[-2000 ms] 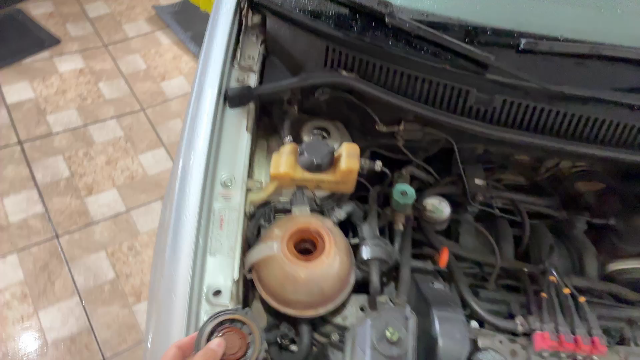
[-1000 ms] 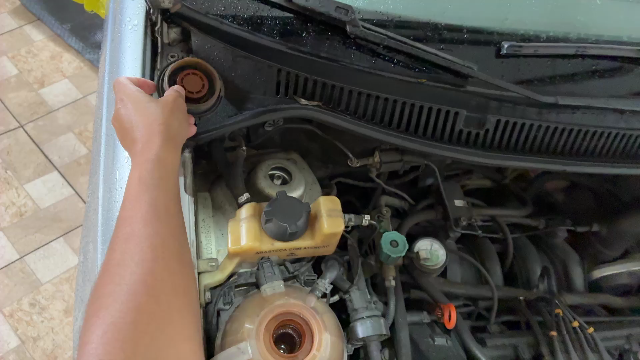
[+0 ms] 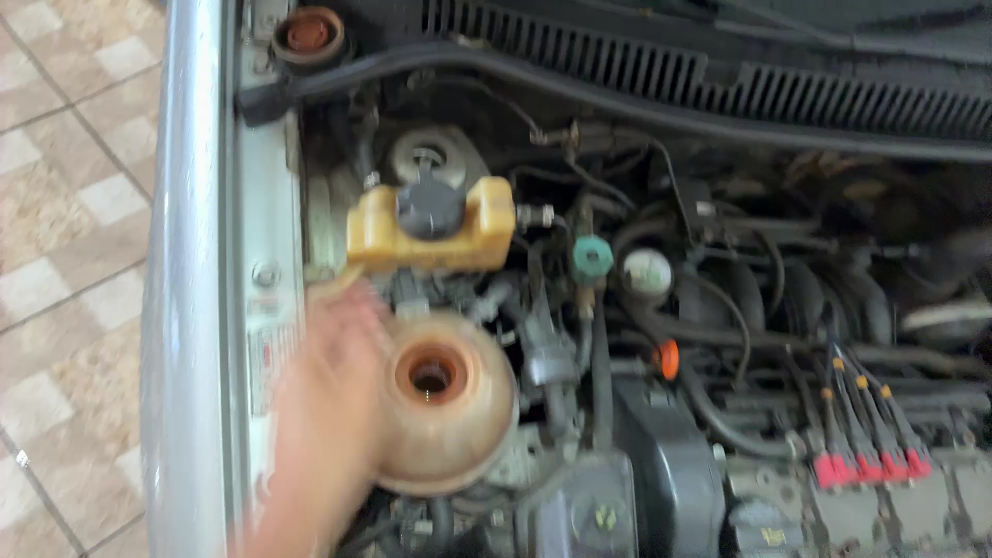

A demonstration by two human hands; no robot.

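My left hand (image 3: 329, 387), blurred by motion, is over the left side of the round coolant expansion tank (image 3: 457, 434); whether it touches the tank is unclear. Nothing can be made out in its fingers. The tank's filler neck (image 3: 431, 373) stands uncovered, brown-stained inside. A round cap with a reddish-brown inside (image 3: 309, 35) lies upturned at the corner by the windshield cowl. Behind the tank sits a yellowed brake fluid reservoir (image 3: 430, 244) with a black cap (image 3: 430, 208). My right hand is out of view.
A silver fender (image 3: 190, 310) runs down the left, beside a tiled floor (image 3: 70, 232). A rubber seal (image 3: 496, 70) and slotted cowl grille (image 3: 573, 54) cross the back. Hoses, a green valve cap (image 3: 592, 260), a round white-faced part (image 3: 647, 273), and red plug connectors (image 3: 872, 467) lie rightward.
My left hand has let go of the cap at the cowl corner and moved back toward the tank. Two seconds ago, the cap was in the hand near the front of the tank.
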